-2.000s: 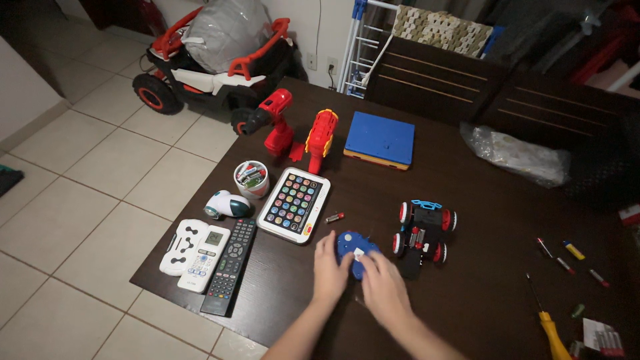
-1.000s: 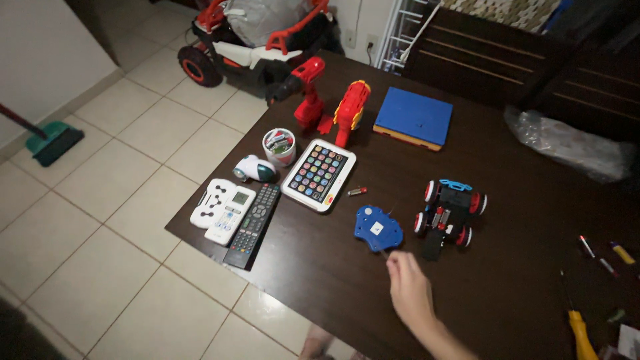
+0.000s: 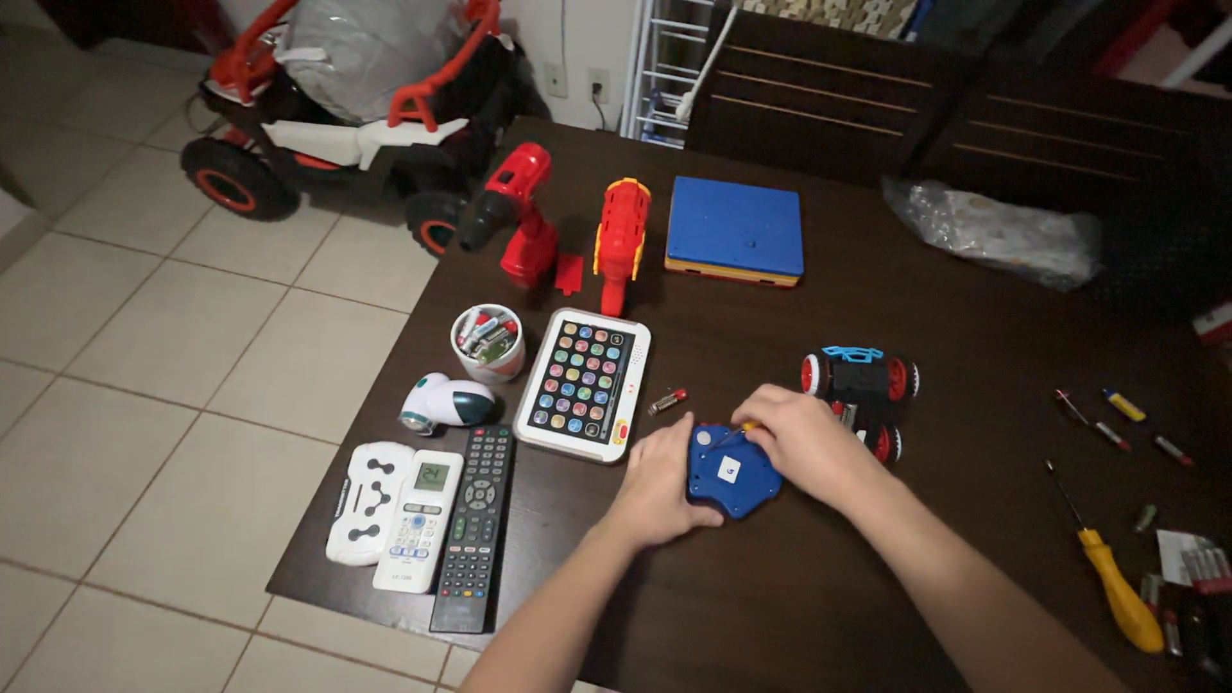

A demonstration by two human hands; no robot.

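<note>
A blue plastic toy controller (image 3: 736,481) lies on the dark wooden table with a small white sticker facing up. My left hand (image 3: 662,484) grips its left side. In my right hand (image 3: 804,445) is a small screwdriver with a yellow handle (image 3: 750,426), its thin shaft reaching over the controller's upper left part. Whether the tip sits in a screw cannot be told. A loose battery (image 3: 667,401) lies just above my left hand. Behind my right hand stands a toy car (image 3: 857,380) with red and white wheels, partly covered by that hand.
Left of my hands are a toy tablet (image 3: 583,385), a cup of batteries (image 3: 488,343), a black remote control (image 3: 474,529) and a white remote control (image 3: 418,520). Farther back are a red toy drill (image 3: 527,217) and a blue case (image 3: 735,226). A larger yellow screwdriver (image 3: 1116,587) and batteries lie right.
My left hand, not on the controller one second ago, now holds its left side. My right hand has moved from below the controller to its upper right, holding the small screwdriver.
</note>
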